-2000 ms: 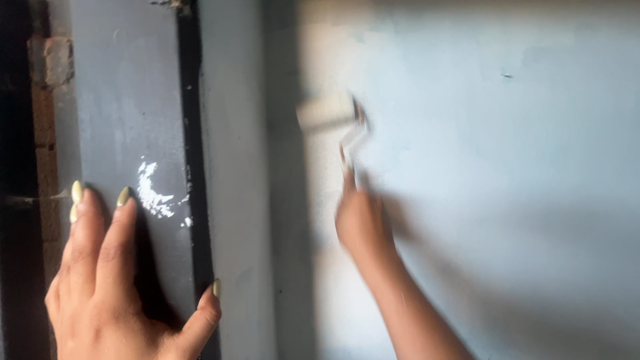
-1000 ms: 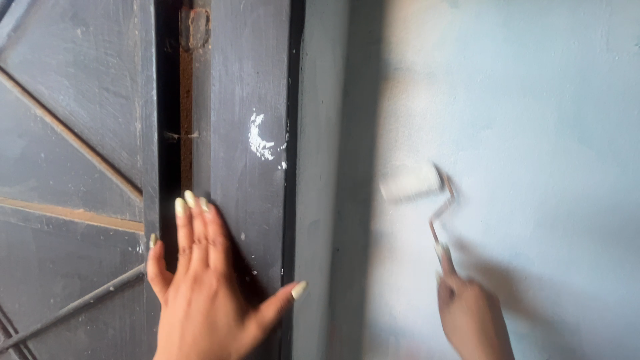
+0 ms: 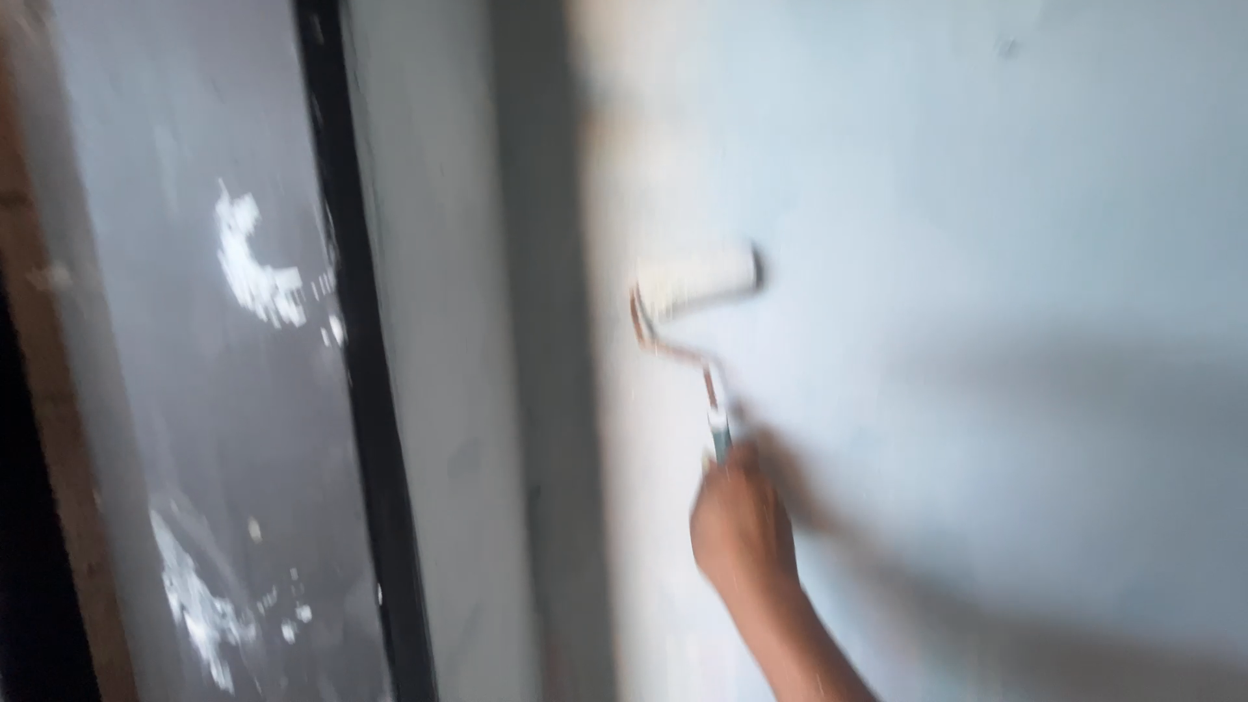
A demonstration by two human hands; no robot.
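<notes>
My right hand is closed around the handle of a paint roller at the centre of the view. The roller's pale sleeve lies against the light blue wall, slightly tilted, with its wire frame bending down along the left side to the handle. The picture is somewhat blurred by motion. My left hand is out of view.
On the left stands a grey door frame with white paint smears and a black edge strip. Between it and the wall face runs a grey recessed strip. The arm casts a shadow on the wall.
My left hand, earlier flat on the grey frame, has gone out of view. The roller has been turned over, its wire now on the left of the sleeve instead of the right. The view has shifted.
</notes>
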